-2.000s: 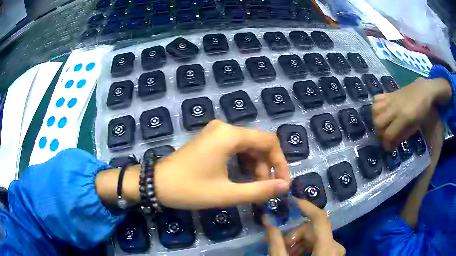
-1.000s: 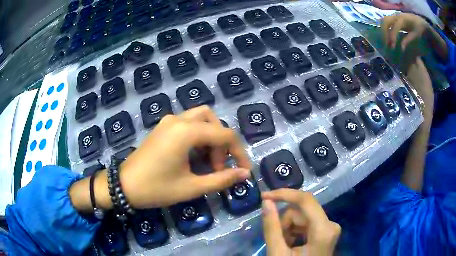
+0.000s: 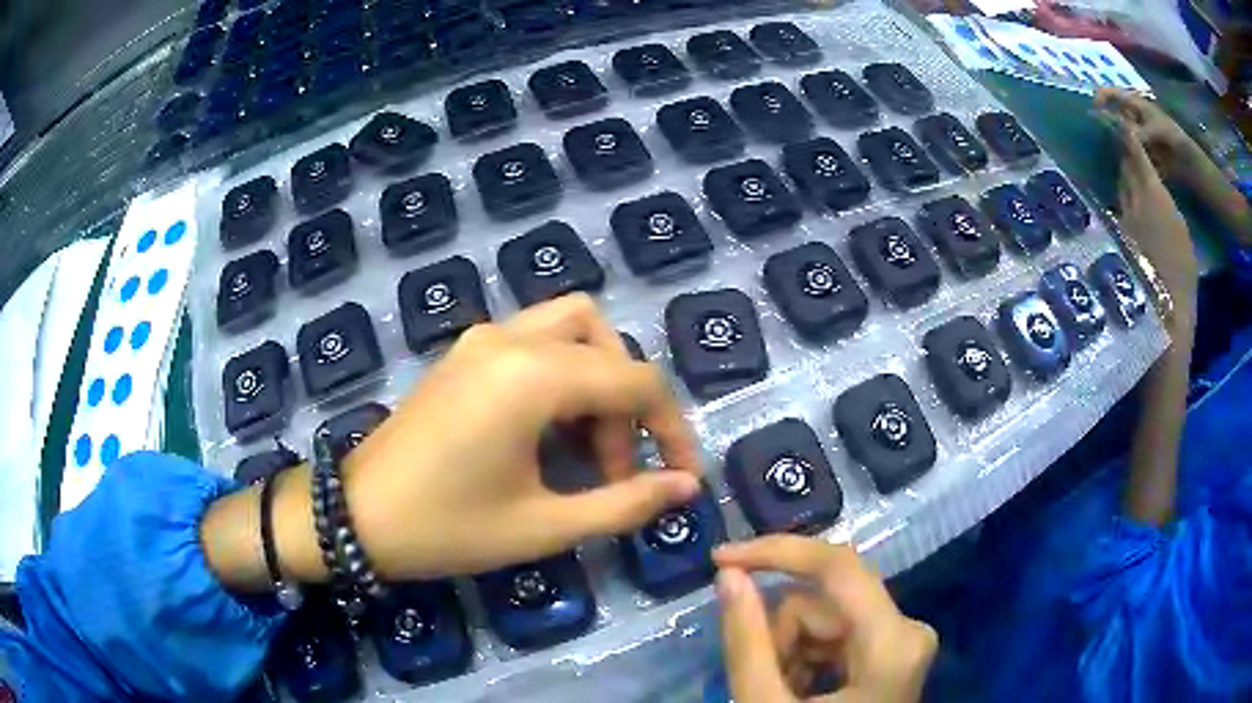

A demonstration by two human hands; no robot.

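Note:
A clear blister tray holds rows of black housings, such as this bare one. My left hand, with dark bracelets, reaches in from the left. Its thumb and index finger nearly meet at the top edge of a bluish, shiny housing in the front row. My right hand is at the bottom, with thumb and index fingertips at that housing's right edge. Whether either hand pinches a film is too small to tell. Front-row housings to the left also look bluish.
A sticker sheet with light-blue dots lies left, beside plain white strips. A darker filled tray is behind. Another dotted sheet lies back right. Another person's arms and blue sleeves are at the right.
Two seconds ago a blue film was stretched between my fingertips over the front row; now no loose film is visible. The other person's hand has moved off the tray. The view has shifted.

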